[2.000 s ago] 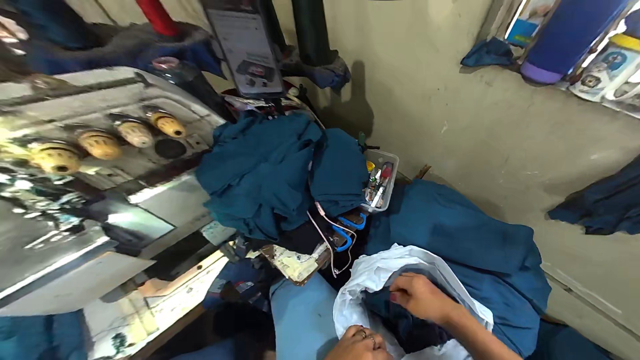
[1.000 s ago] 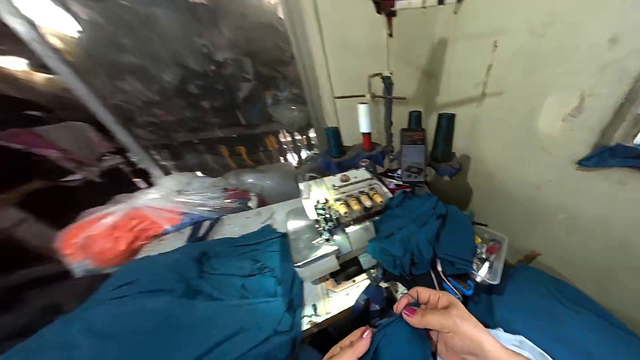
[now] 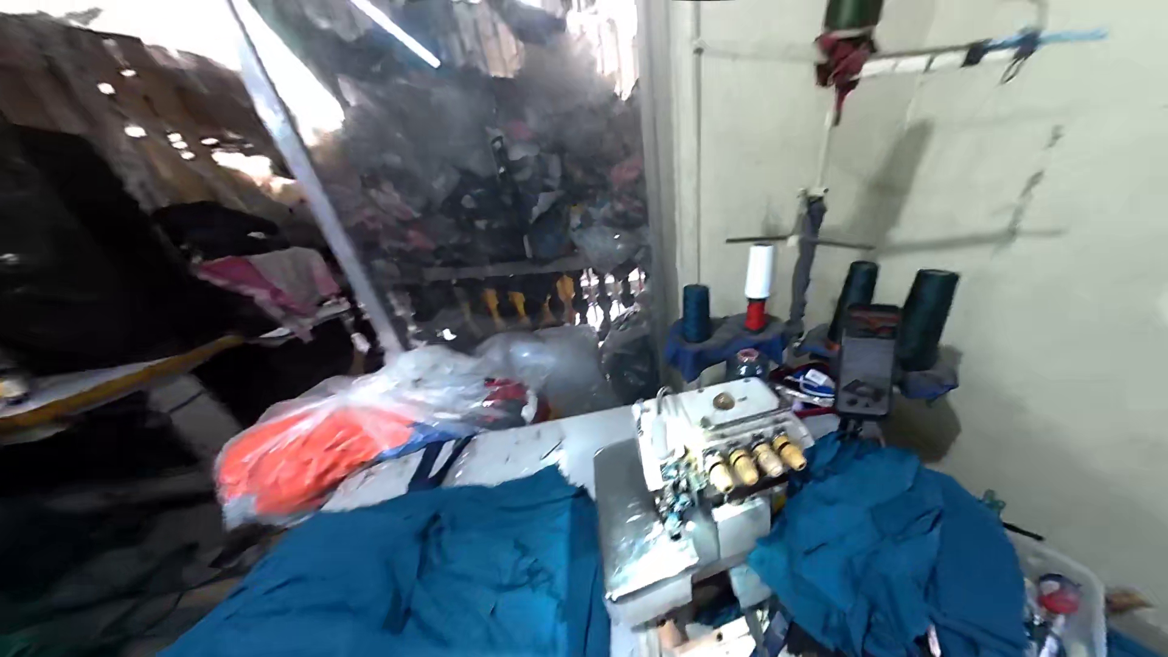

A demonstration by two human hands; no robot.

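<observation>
Neither my left hand nor my right hand can be made out; a small skin-toned patch at the bottom edge is too unclear to identify. An overlock sewing machine (image 3: 730, 438) with several yellowish tension dials stands at the centre right. Left of it, a flat pile of teal fabric (image 3: 438, 566) lies over the table. More teal fabric (image 3: 894, 547) is bunched against its right side. Behind the machine stand a blue thread cone (image 3: 696, 313), a white thread spool (image 3: 759, 271) above a red one, and dark green cones (image 3: 927, 319).
A clear plastic bag with orange contents (image 3: 319, 456) sits on the table's left rear. A mounted phone (image 3: 867, 360) stands behind the bunched fabric. A white plastic tray (image 3: 1086, 584) of small items is at lower right. A metal post (image 3: 310, 173) rises at left, a wall at right.
The view has swung up and left, away from the lap. Both hands, which held teal fabric at the lower edge a second ago, are out of sight.
</observation>
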